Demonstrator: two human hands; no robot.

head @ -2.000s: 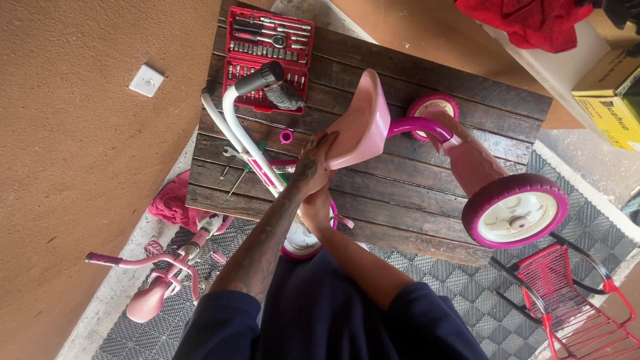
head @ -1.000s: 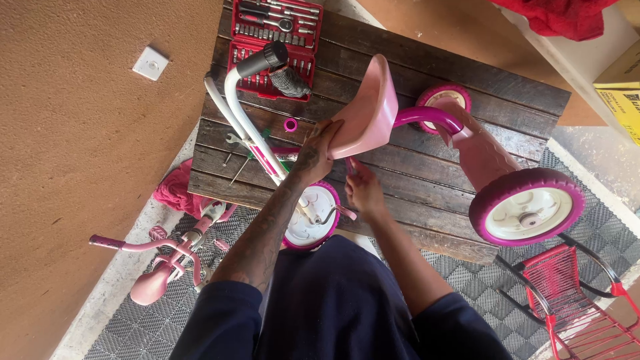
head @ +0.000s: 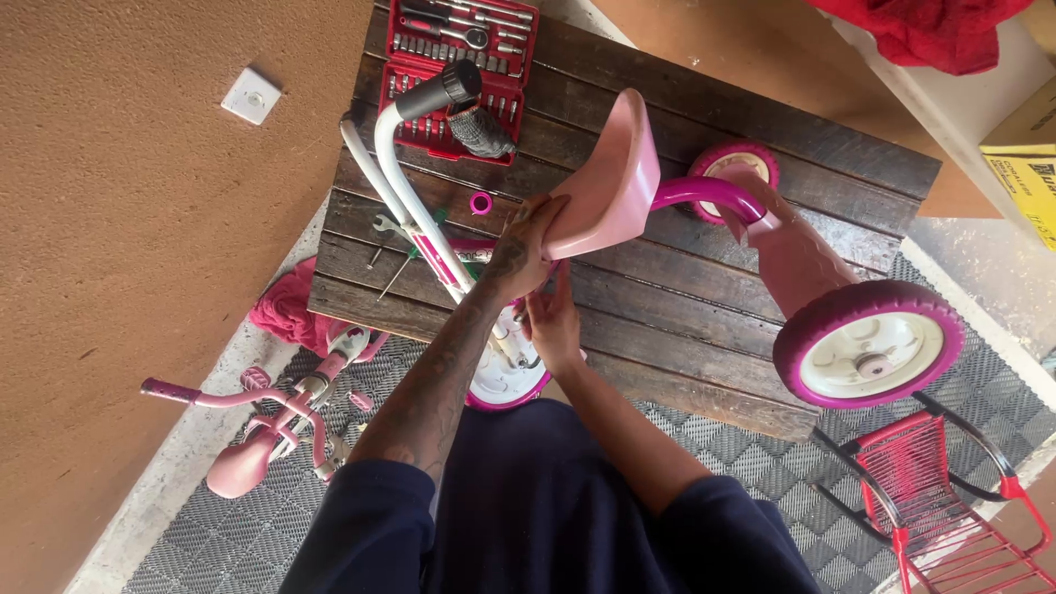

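Note:
A child's tricycle lies across the wooden table, with its pink plastic seat (head: 615,190) tilted up in the middle. My left hand (head: 532,235) grips the seat's left edge, thumb on top. Just below the seat, my right hand (head: 551,322) is at the frame with fingers bent; whether a small part or tool is between them cannot be told. Left of my hands rise the white handlebars (head: 417,206) with a black grip. The white and magenta front wheel (head: 503,379) is partly behind my arms. A magenta tube (head: 714,194) runs right to the rear wheels (head: 870,345).
On the slatted table (head: 701,330) lie a red socket set (head: 454,74), a dark glove (head: 480,132), a magenta ring (head: 481,203), an open-end wrench (head: 386,223) and a screwdriver (head: 398,275). A pink bicycle (head: 280,421) stands at the left, a red chair (head: 916,470) at the right.
My right hand has moved from lower left, near the front wheel, up to beneath the seat. My left hand has stayed on the seat's edge.

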